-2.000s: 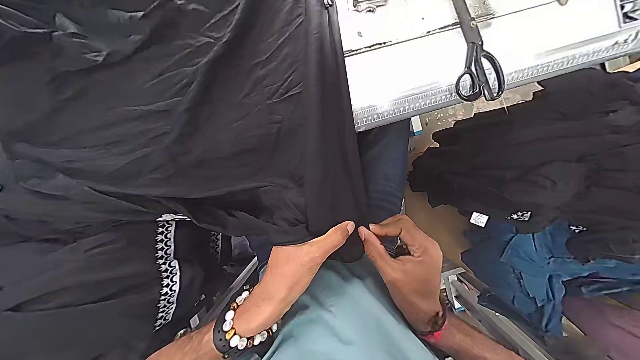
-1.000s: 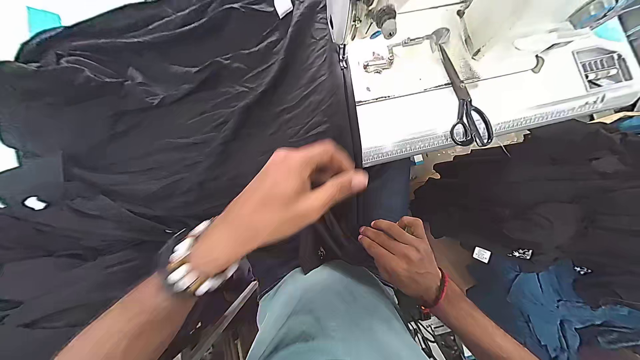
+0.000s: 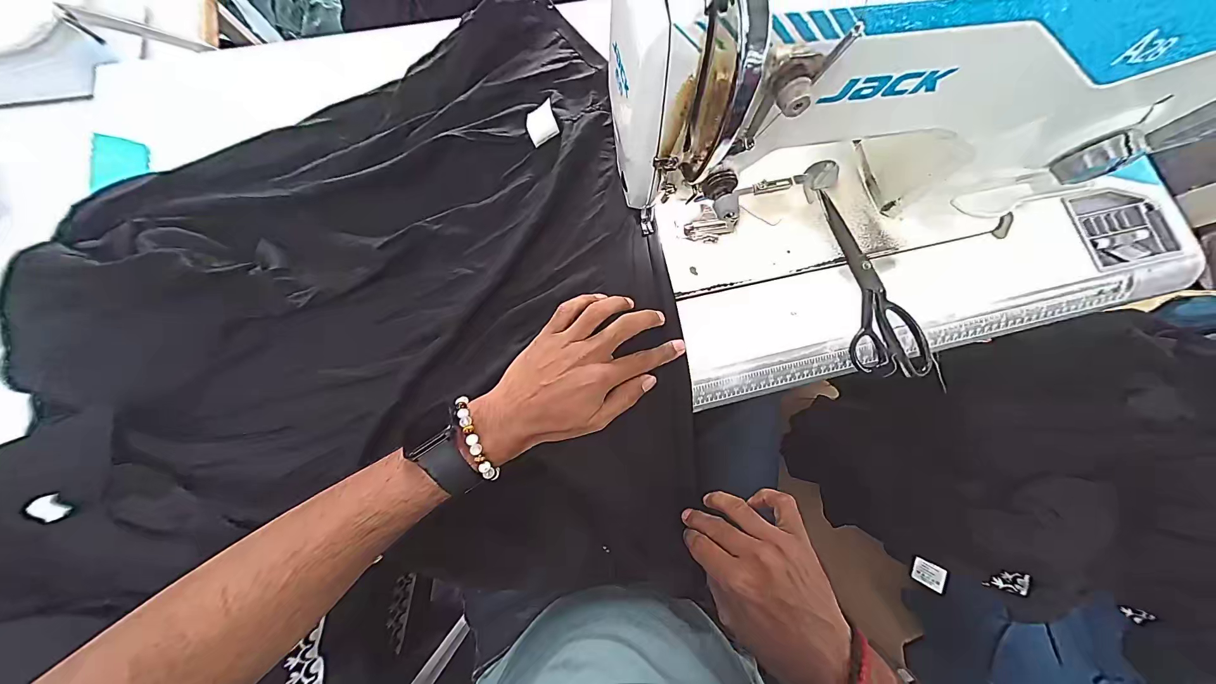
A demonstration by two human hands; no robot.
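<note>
Black fabric [image 3: 313,313] spreads over the white table and hangs over its front edge, its right edge running up under the presser foot [image 3: 648,223] of a Jack sewing machine [image 3: 883,76]. My left hand [image 3: 579,380] lies palm down on the fabric close to that edge, fingers spread. Lower down, my right hand [image 3: 760,560] touches the fabric's right edge with bent fingers; whether it pinches the cloth cannot be told. Black-handled scissors [image 3: 879,304] rest on the machine bed, handles over the measuring scale at its front edge.
Dark garments [image 3: 1016,456] with a white label lie in a heap at the right, below the machine bed, with blue cloth [image 3: 1035,646] under them. A small white tag [image 3: 542,123] sits on the black fabric. The machine head stands just right of the fabric's far end.
Two seconds ago both hands met at the fabric's lower edge. My left hand has since moved up and lies flat on the cloth. The view has shifted to show more of the machine.
</note>
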